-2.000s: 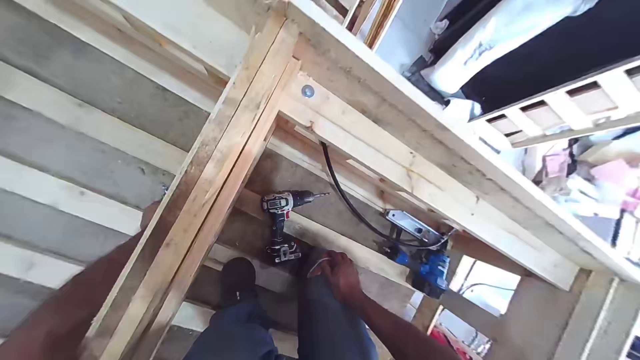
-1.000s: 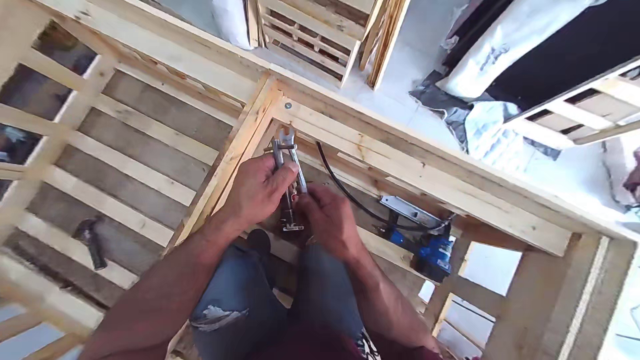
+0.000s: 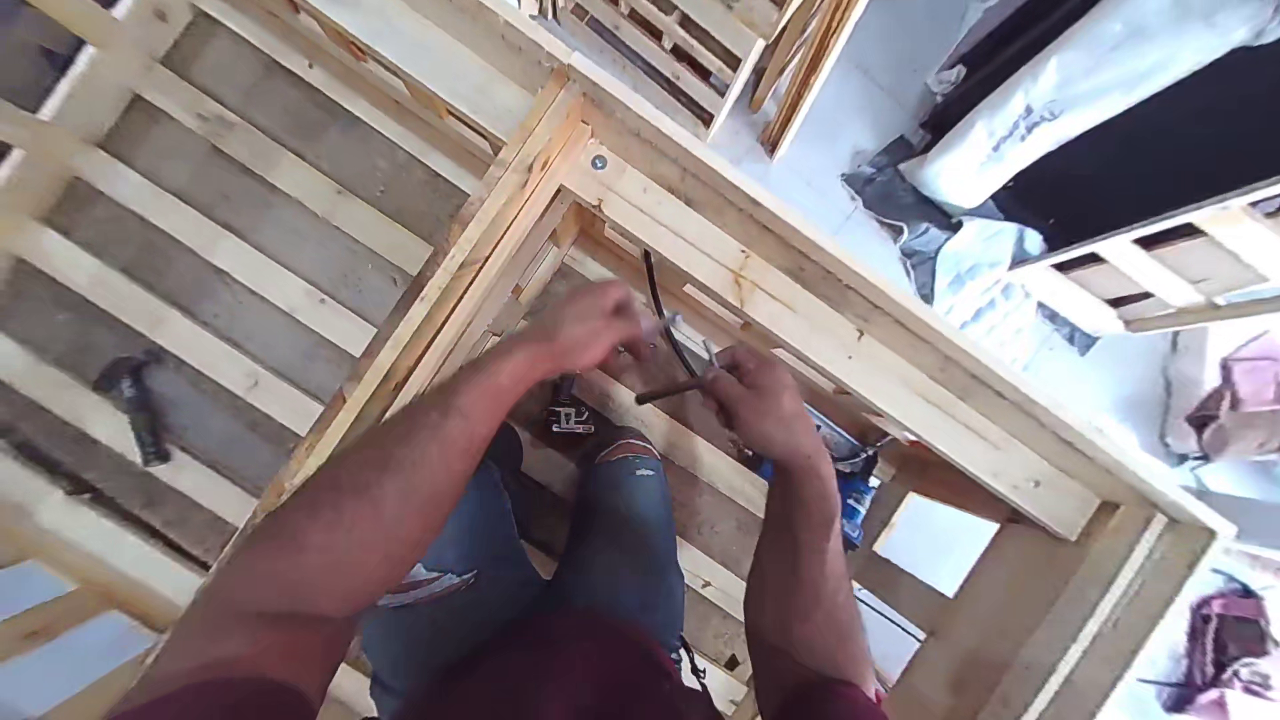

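My left hand [image 3: 600,325] is closed around a small shiny metal piece [image 3: 668,324], blurred and mostly hidden by the fingers. Close to its right, my right hand [image 3: 755,395] grips a dark rod-like piece [image 3: 668,391] that points left, with a pale thin end [image 3: 710,352] rising above the fingers. What these pieces are, I cannot tell. Below the left hand, only the base of the cordless drill [image 3: 572,418] shows between wooden slats. A blue power tool [image 3: 855,505] lies partly behind my right forearm. A black cable [image 3: 655,290] runs down behind the hands.
A wooden beam [image 3: 820,320] with a round metal fastener [image 3: 599,161] at its upper end crosses beyond the hands. A double upright board [image 3: 470,270] stands at the left. A hammer [image 3: 140,410] lies on slats farther left. White wrapped material [image 3: 1050,110] is at the upper right.
A second ago both hands were together around upright metal tools near the frame corner; now they are apart, farther right of the drill. Two seconds ago, my right hand rested on the knee.
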